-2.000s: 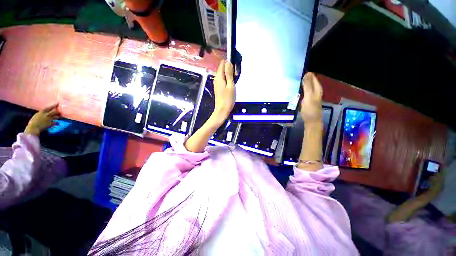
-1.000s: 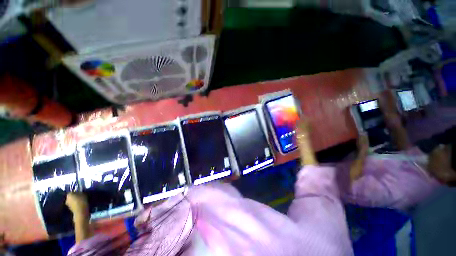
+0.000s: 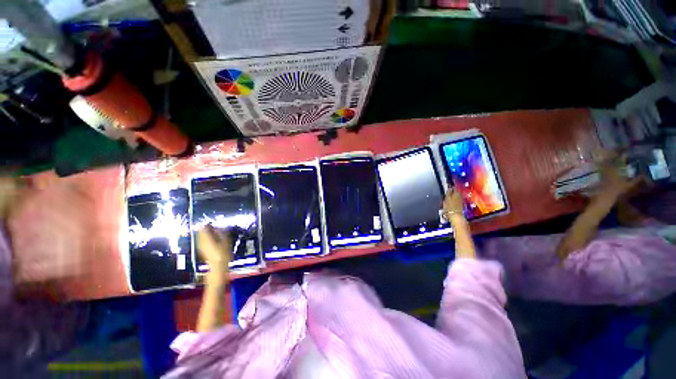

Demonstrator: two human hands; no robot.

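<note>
Several tablets lie in a row on the red-orange bench (image 3: pixel 534 163). The rightmost tablet (image 3: pixel 474 178) shows an orange-blue wallpaper with icons. My right hand (image 3: pixel 453 205) is at its lower left corner, beside the tablet with a pale grey screen (image 3: pixel 410 191); whether it grips either one cannot be told. My left hand (image 3: pixel 212 246) is over the second tablet from the left (image 3: pixel 224 200), fingers blurred, partly hiding its screen. The middle tablets (image 3: pixel 290 207) have dark screens with a bright bar at the lower edge. The leftmost tablet (image 3: pixel 158 237) has strong glare.
A camera test chart (image 3: pixel 296 89) stands upright behind the row. An orange post (image 3: pixel 130 111) is at the back left. A neighbour's hands (image 3: pixel 609 174) are at the right near thin grey-white layers (image 3: pixel 578 180). A blurred person's arm is at the far left.
The held-up tablet was lowered earlier; a pale-screened tablet lies in the row. Since one second ago the view has shifted, and my left hand is over the second tablet instead of near the first two.
</note>
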